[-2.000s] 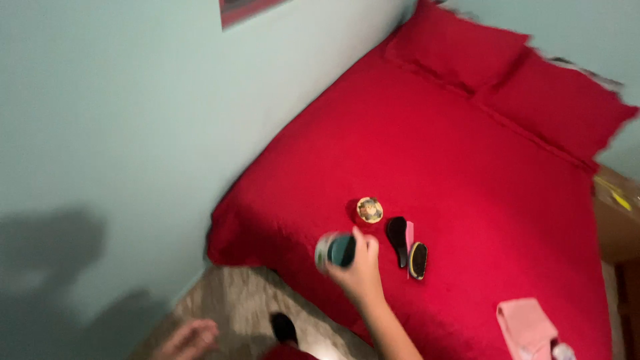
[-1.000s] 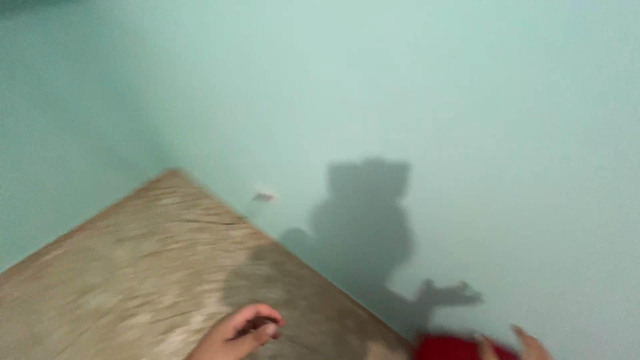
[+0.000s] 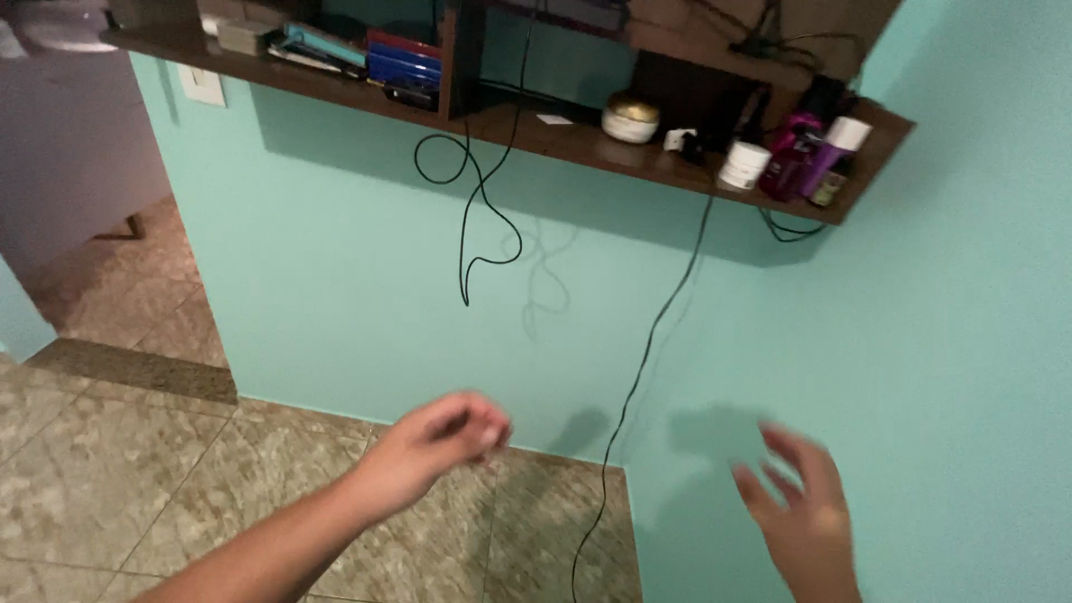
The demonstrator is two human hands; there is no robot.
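Both hands are in mid-air below a dark wooden wall shelf. My left hand, fingers curled but apart from the thumb, has nothing visible in it. To the right, my right hand has its fingers spread, holds nothing and is slightly blurred. Between them a thin black cable runs from the shelf down to the floor. On the shelf's right part stand a white jar with a gold lid, a small white container, a purple bottle with a white cap and a magenta bottle.
Blue boxes and flat items lie in the shelf's left part. A looped black cable hangs below it. A light switch is on the green wall. A doorway is at the left, above the tiled floor.
The view has swung from the red bed, past a wall corner, to the shelf. My right hand, which held a round container over the bed, is now without it.
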